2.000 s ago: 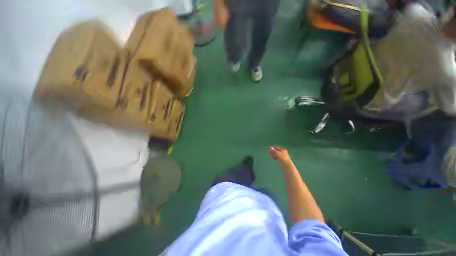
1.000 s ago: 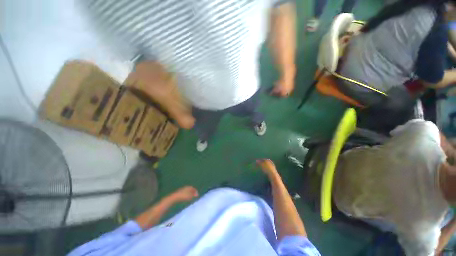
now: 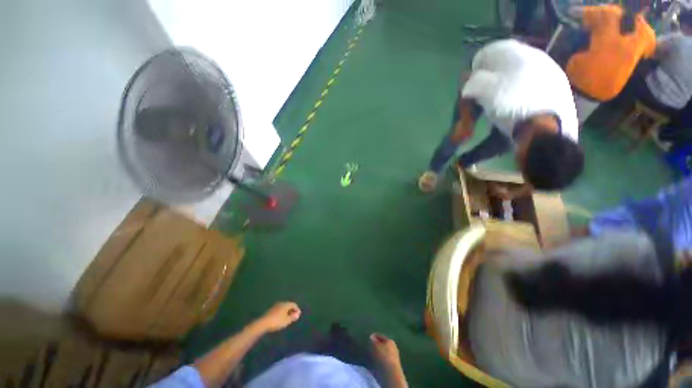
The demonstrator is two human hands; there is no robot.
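Observation:
My left hand point(image 3: 281, 315) is at the lower middle, at the end of my outstretched forearm, fingers curled, with nothing seen in it. My right hand point(image 3: 385, 349) is near the bottom edge, small and blurred, fingers curled; whether it holds anything cannot be told. Both hands are over the green floor point(image 3: 349, 250) and touch nothing visible.
A standing fan point(image 3: 180, 125) is at upper left, with brown cartons point(image 3: 163, 276) below it. Yellow-black tape point(image 3: 322, 95) runs along the floor. A person in white point(image 3: 523, 83) bends over an open carton point(image 3: 464, 198) at right. A pale-framed chair point(image 3: 442, 292) with a seated person is nearer.
The view has moved past the striped-shirt person, now gone from view. The fan and cartons show from another side. The bending person and open carton have come into view.

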